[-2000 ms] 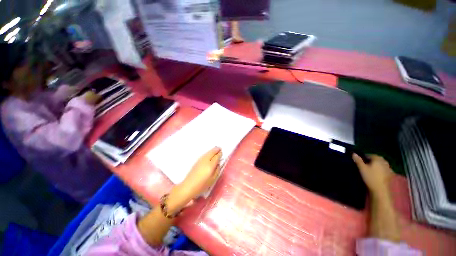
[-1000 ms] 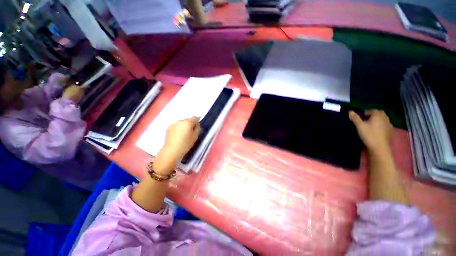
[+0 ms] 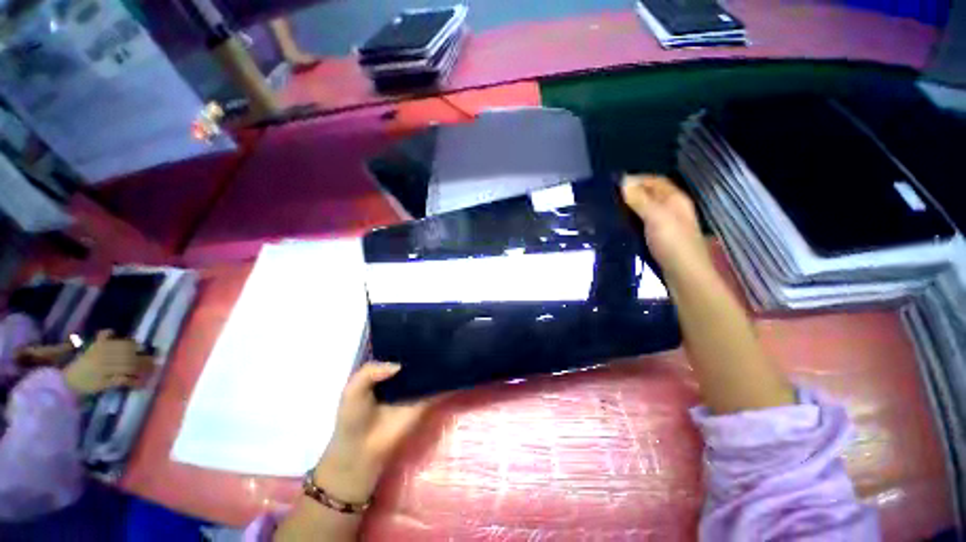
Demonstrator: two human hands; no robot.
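A black glossy panel (image 3: 498, 328) with a small white label near its top edge is held tilted above the bench, with bright reflections across its face. My left hand (image 3: 376, 423) grips its lower left corner, thumb on the face. My right hand (image 3: 662, 212) grips its upper right corner; the fingers behind the panel are hidden. White sheets (image 3: 275, 360) lie flat on the bench to the left, partly behind the panel. A loose grey-white sheet (image 3: 508, 148) lies behind the panel, with a dark piece at its left.
A tall stack of black cases with white edges (image 3: 847, 201) stands at right. Smaller stacks (image 3: 413, 48) sit on the rear pink shelf (image 3: 572, 53). Another person's hand (image 3: 111, 365) rests on a stack at far left. A printed page (image 3: 95, 85) hangs at upper left.
The black panel has been lifted off the bench and tilted. My left hand has moved from the white sheets to the panel. The view has turned right.
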